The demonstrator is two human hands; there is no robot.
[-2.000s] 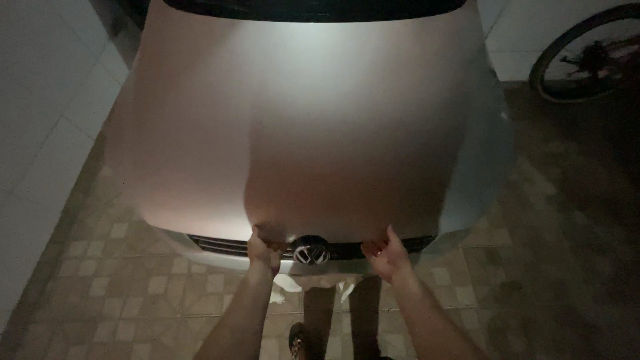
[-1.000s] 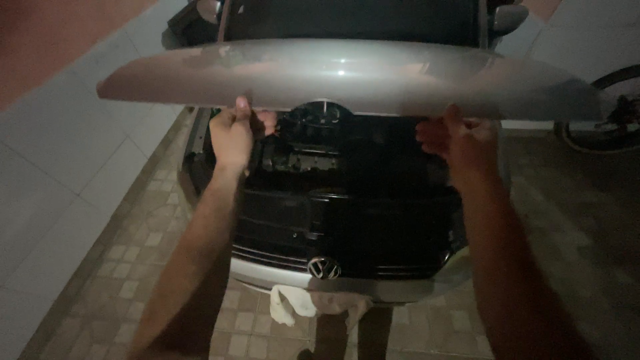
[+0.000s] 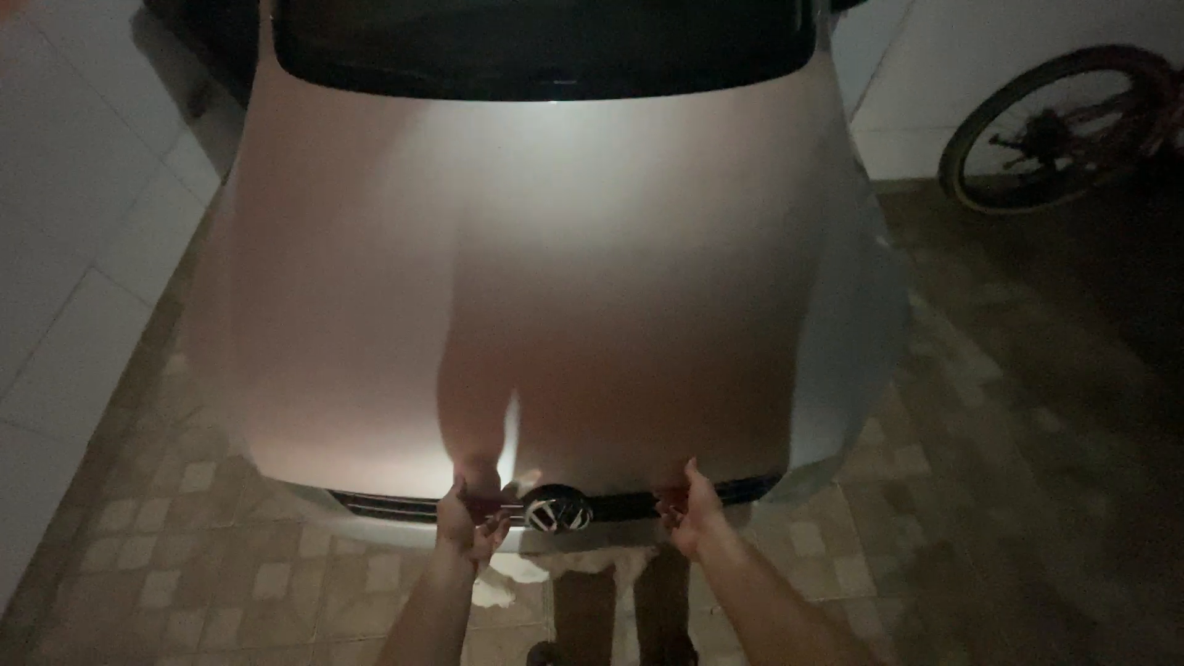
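A silver car hood lies down over the engine bay, its front edge just above the dark front grille. The round Volkswagen emblem sits at the grille's middle. Left of the emblem, my left hand is at the hood's front edge, thumb up over it and fingers curled below with nothing seen in them. My right hand has the same pose to the right of the emblem. Whether the fingers touch the hood's underside is hidden.
The windshield is at the top. A bicycle wheel stands by the wall at the upper right. A white tiled wall runs along the left. Patterned floor tiles surround the car, and two legs show below the bumper.
The hood was partly raised one second ago, with both hands near its front edge and the engine bay showing. Hood and hands are now down at the grille, much as two seconds ago.
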